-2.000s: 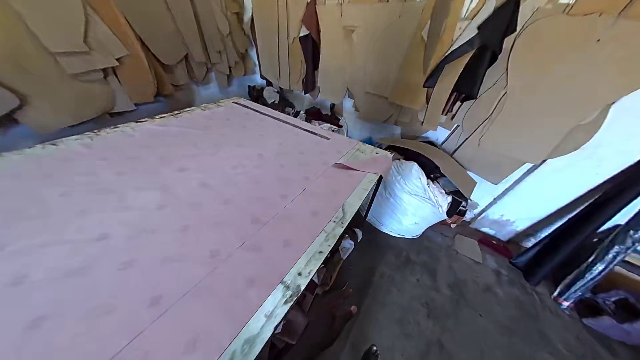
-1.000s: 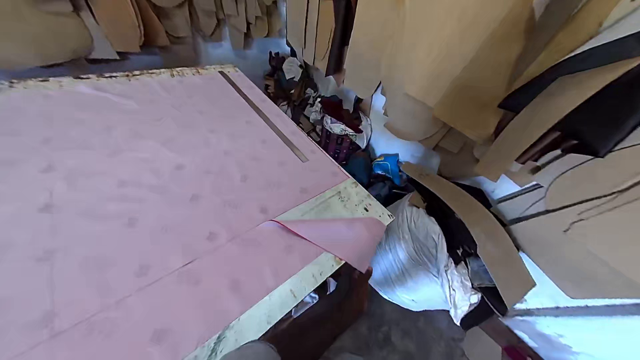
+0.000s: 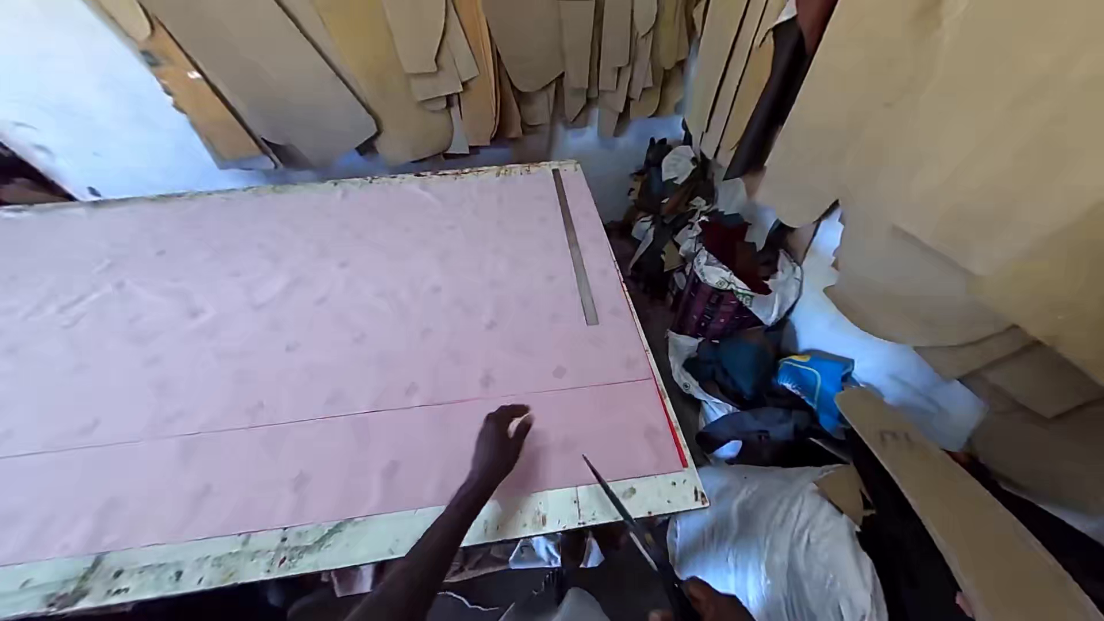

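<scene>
Pink patterned sheet material [image 3: 362, 319] covers the worktable, with a dark line drawn along it near the front. My left hand [image 3: 502, 444] is over the sheet just below that line, fingers curled and apart, holding nothing. At the bottom edge my right hand [image 3: 703, 601] grips a pair of scissors [image 3: 634, 526], whose long blades point up and left over the table's front edge. A flat metal ruler [image 3: 575, 250] lies on the sheet near the right end. Red shows along the sheet's right edge.
The worktable's pale, stained edge [image 3: 285, 549] shows in front. Right of it stand a white sack [image 3: 776, 535], a long cardboard piece [image 3: 957, 509], a blue packet [image 3: 815, 379] and a basket of scraps [image 3: 711, 302]. Cardboard patterns [image 3: 517, 43] hang on the walls.
The sheet's right front corner, folded back one second ago, now lies flat. My left hand has come over the sheet, and the scissors in my right hand have come into view.
</scene>
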